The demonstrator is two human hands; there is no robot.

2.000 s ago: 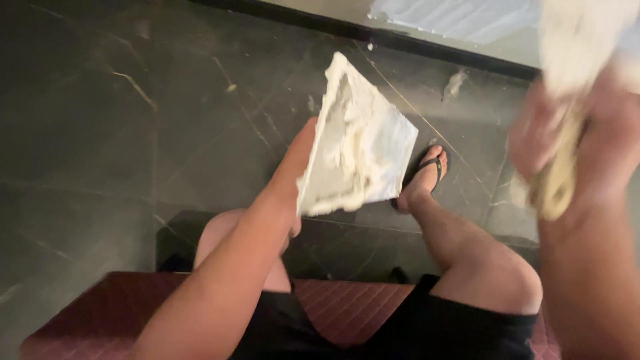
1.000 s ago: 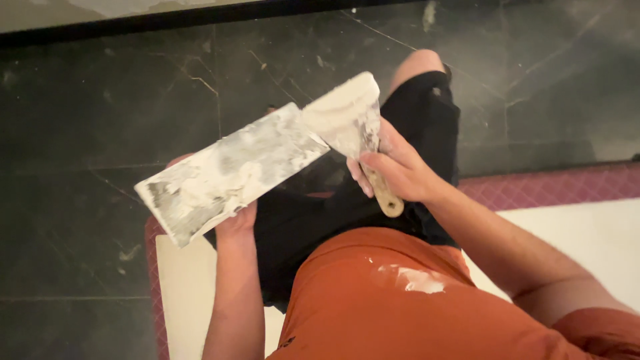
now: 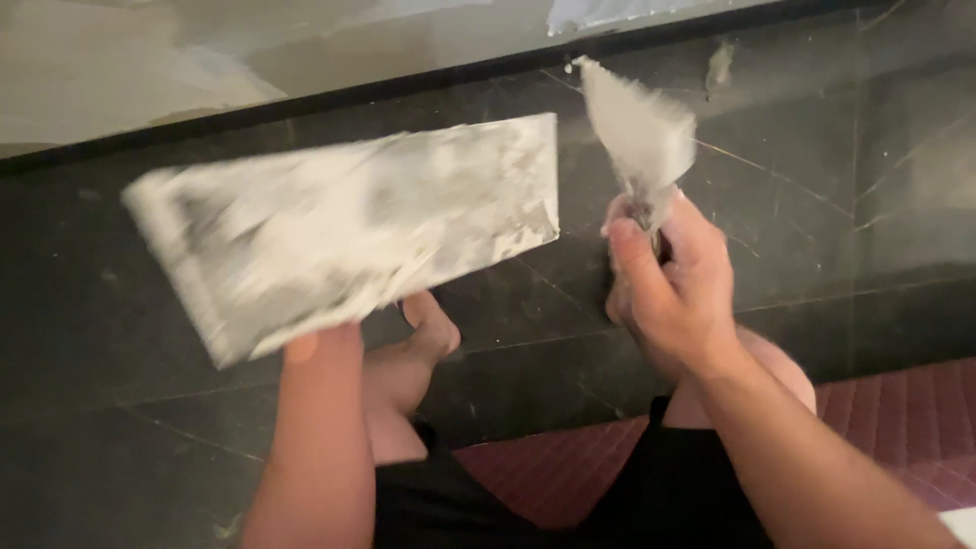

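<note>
My left hand [image 3: 324,339] is mostly hidden beneath a rectangular plasterer's hawk or trowel plate [image 3: 358,221], which it holds with the flat face up. White filler compound is smeared over that face and built up along its edges. To the right, my right hand [image 3: 675,274] grips the handle of a putty knife [image 3: 640,130]. Its wide blade points up and away, coated in white compound and blurred, with a small lump at the far corner. The knife and the plate are apart.
Dark veined floor tiles [image 3: 793,252] lie below. Beyond a black skirting board [image 3: 427,76] stands a wall [image 3: 366,30] with patches of compound. A smear [image 3: 719,69] marks the tiles. My legs are on either side of a dark red quilted seat cover [image 3: 549,473].
The putty knife was touching the plate's end one second ago and is now apart from it, to the right. The view has swung up toward the wall.
</note>
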